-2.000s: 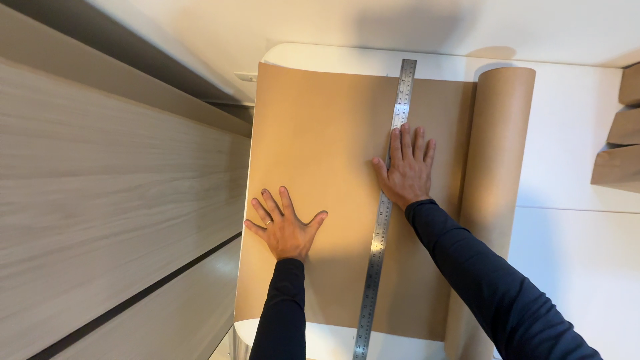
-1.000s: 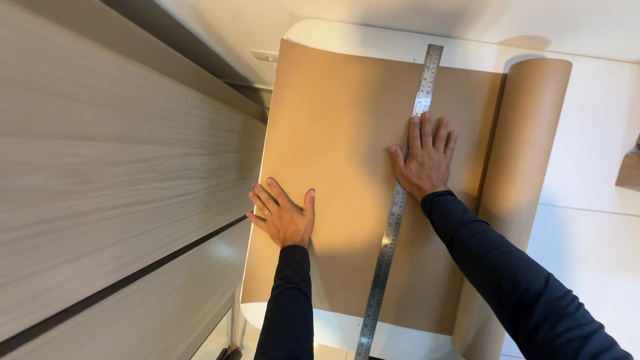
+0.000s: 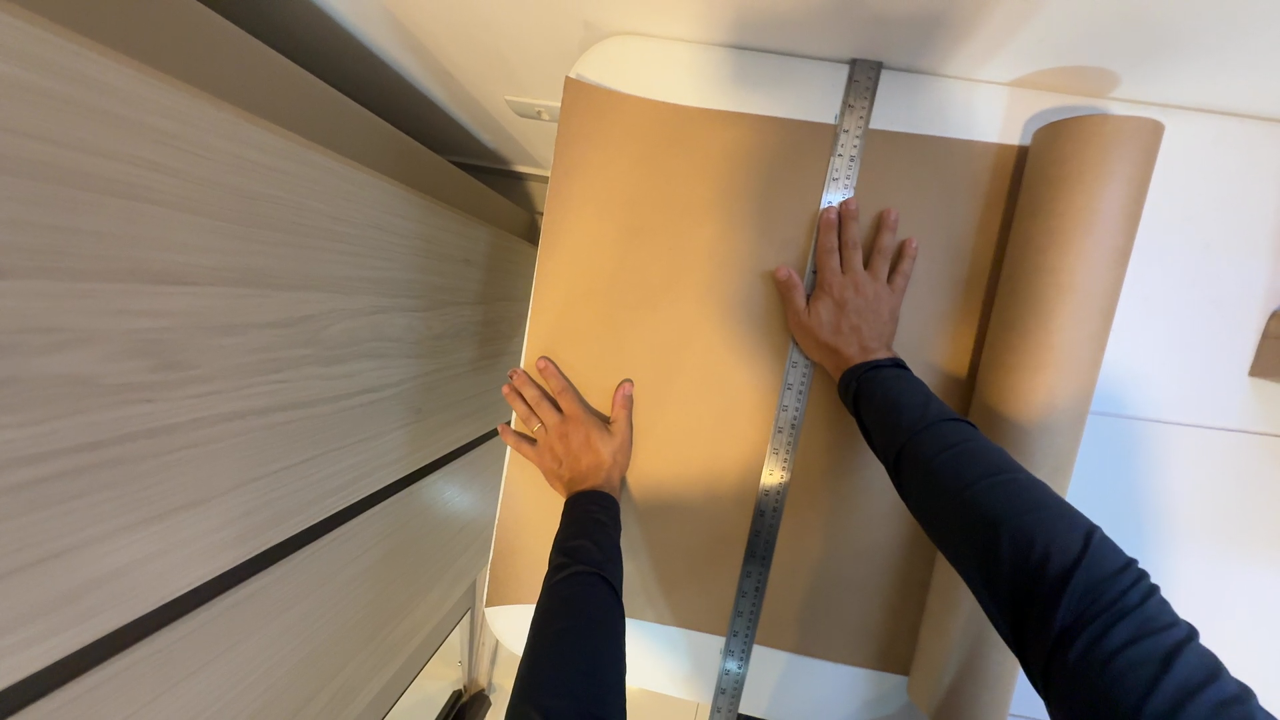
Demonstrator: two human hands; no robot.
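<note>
Brown kraft paper point(image 3: 680, 300) lies spread over a white table, with its right part still wound in a thick roll point(image 3: 1070, 270). A long steel ruler point(image 3: 775, 470) crosses the sheet from top to bottom, slightly tilted, and sticks out past both paper edges. My right hand point(image 3: 852, 295) rests flat with fingers apart, its palm and thumb side over the ruler and the other fingers on the paper. My left hand point(image 3: 575, 430), with a ring on one finger, lies spread at the paper's left edge, its fingertips reaching that edge.
A wood-grain cabinet front point(image 3: 250, 300) stands close along the left side. The white table point(image 3: 720, 75) shows its rounded corner by the wall, near a wall socket point(image 3: 532, 108). Part of a brown object point(image 3: 1266, 350) shows at the far right.
My left hand has moved left across the paper to its left edge. My right hand stays on the ruler. The view has shifted somewhat.
</note>
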